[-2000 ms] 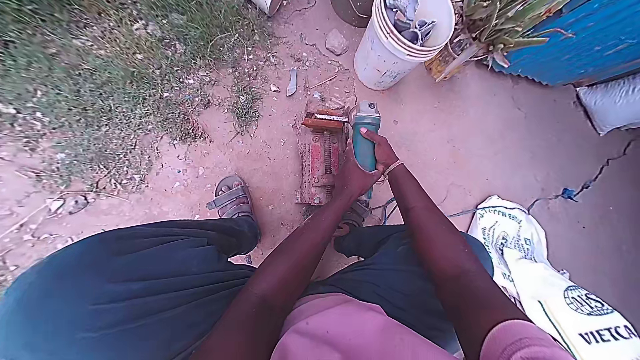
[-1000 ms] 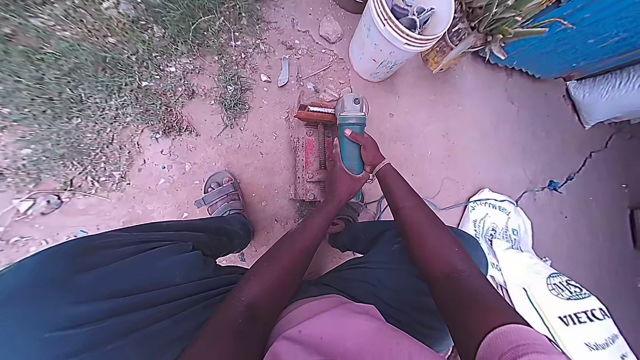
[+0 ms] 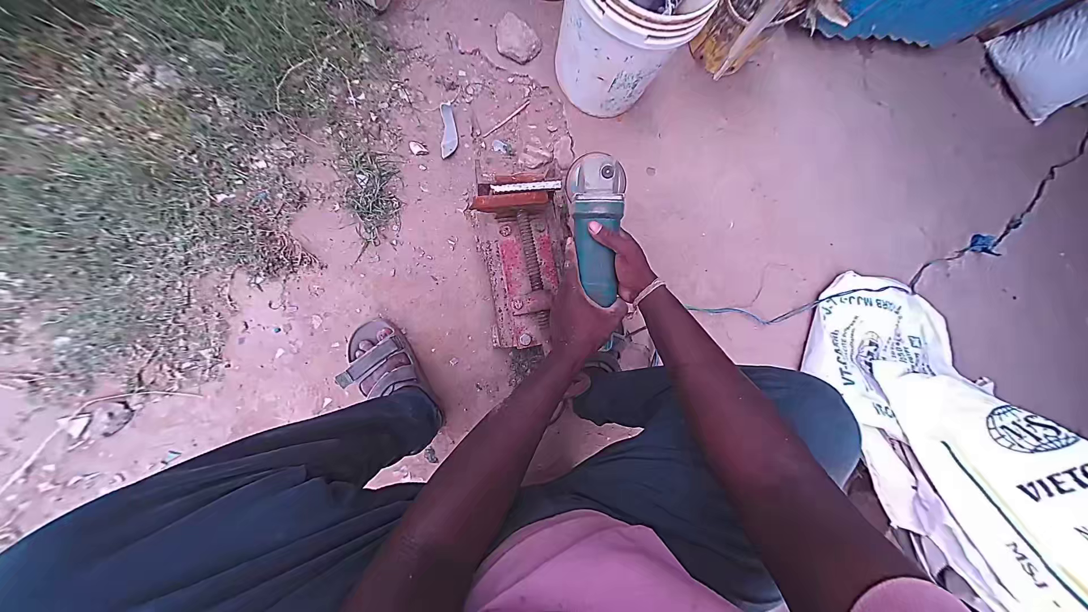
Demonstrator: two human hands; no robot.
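Observation:
Both my hands grip a teal angle grinder [image 3: 597,246] with a grey metal gear head. My left hand [image 3: 582,314] wraps the rear of its body from the left. My right hand [image 3: 627,259] holds the right side, thumb on top. The grinder's head is at the right end of a light metal bar [image 3: 525,186]; the disc is hidden, and I cannot tell if it touches the bar. That bar sits between the rusty orange jaws of a red bench vise [image 3: 514,255] on the ground, left of the grinder. The vise's screw runs toward my feet.
A white plastic bucket [image 3: 608,64] stands beyond the grinder, with a stone [image 3: 518,38] to its left. White printed sacks [image 3: 901,357] lie at the right. A thin cable [image 3: 765,321] runs behind my right arm. Grass [image 3: 170,170] grows at the left; my sandalled foot [image 3: 387,361] is beside the vise.
The grinder's head has turned more upright and stays beside the vise's jaws. Both hands have kept their hold on it. The view has shifted slightly.

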